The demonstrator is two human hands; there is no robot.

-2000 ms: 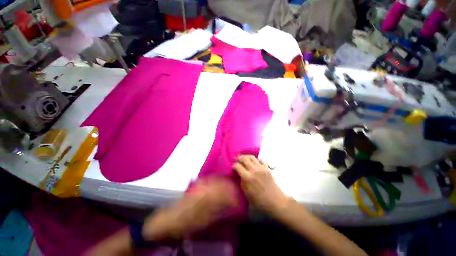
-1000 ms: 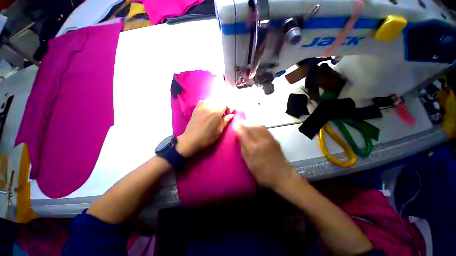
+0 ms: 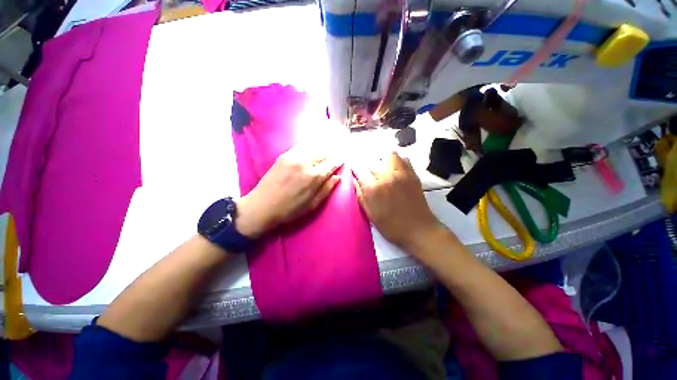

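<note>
A magenta garment panel (image 3: pixel 319 260) lies on the white table, its right edge leading up to the needle area; its lower end hangs over the table's front edge. A small black piece (image 3: pixel 240 116) shows at its upper left. My left hand (image 3: pixel 288 191) presses on the panel, fingertips at the edge below the needle. My right hand (image 3: pixel 392 194) is on the edge's right side, fingertips close to the left hand's. Both hold the cloth. The white sewing machine head (image 3: pixel 438 52) is above. Glare hides the presser foot's contact with the cloth.
Another magenta panel (image 3: pixel 82 171) lies at the left. Black strips (image 3: pixel 490 174), a yellow loop (image 3: pixel 502 228) and a green loop (image 3: pixel 536 215) lie right of my right hand. Magenta cloth (image 3: pixel 534 312) is heaped below the table at the right. A ruled strip (image 3: pixel 404 274) runs along the front edge.
The panel first lay away from the machine; it is now below the needle. Since one second ago, both hands stay at its edge, the right hand flatter, and the view has moved closer.
</note>
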